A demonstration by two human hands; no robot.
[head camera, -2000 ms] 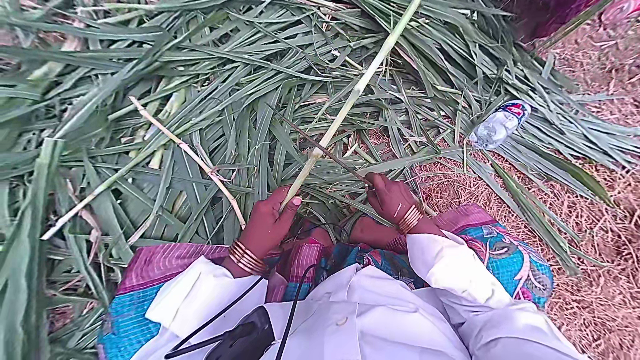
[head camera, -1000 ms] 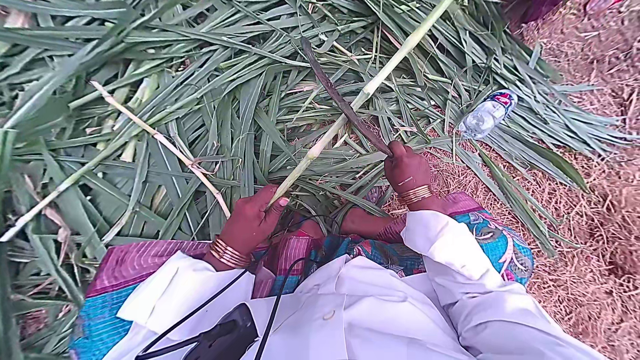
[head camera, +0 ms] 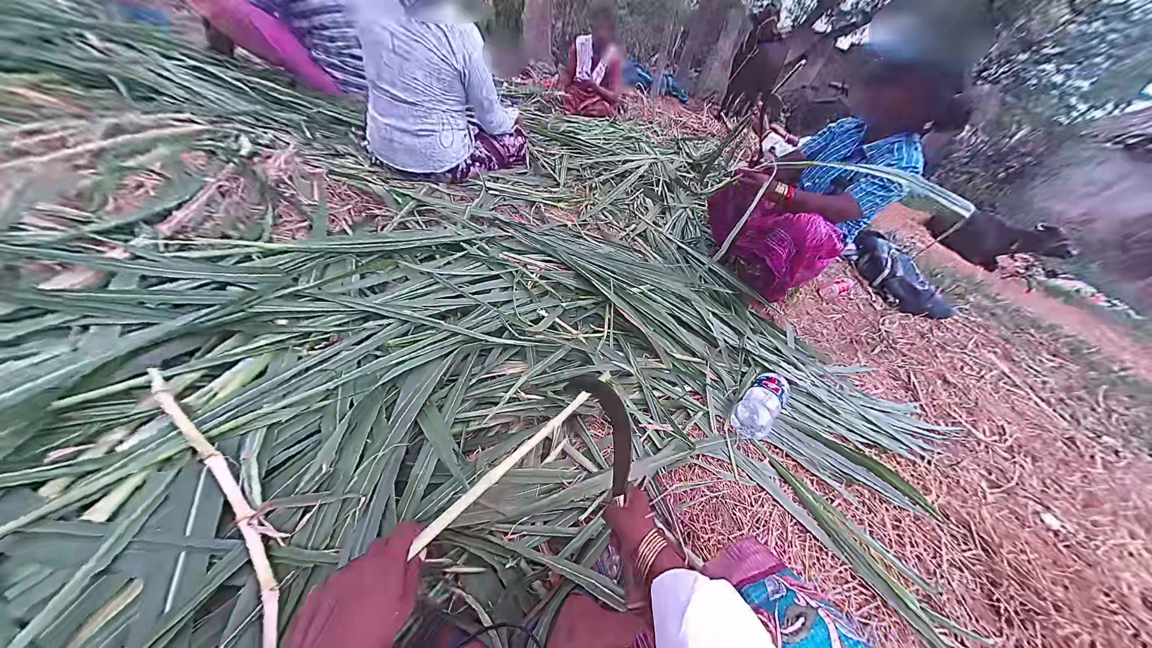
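My left hand (head camera: 364,589), at the bottom left of centre, grips the lower end of a pale stripped stalk (head camera: 504,468) that slants up to the right. In my right hand (head camera: 632,531) is the handle of a sickle (head camera: 619,432). Its dark curved blade points up, and its tip hooks left over the stalk's upper end; whether they touch is unclear. Long green leaves (head camera: 360,360) lie in a thick layer beneath both hands. Another dry stalk (head camera: 225,486) rests on the leaves to the left.
A plastic bottle (head camera: 760,407) lies on the leaves at right, beside dry straw (head camera: 1017,468). A co-worker in pink and blue (head camera: 783,225) sits at upper right, another in a pale shirt (head camera: 423,99) at upper left. More people and a dark animal (head camera: 999,238) are farther back.
The view has tilted up strongly, bringing co-workers into sight. The stalk in my left hand now shows a much shorter length. The sickle has turned so its curved blade stands upright.
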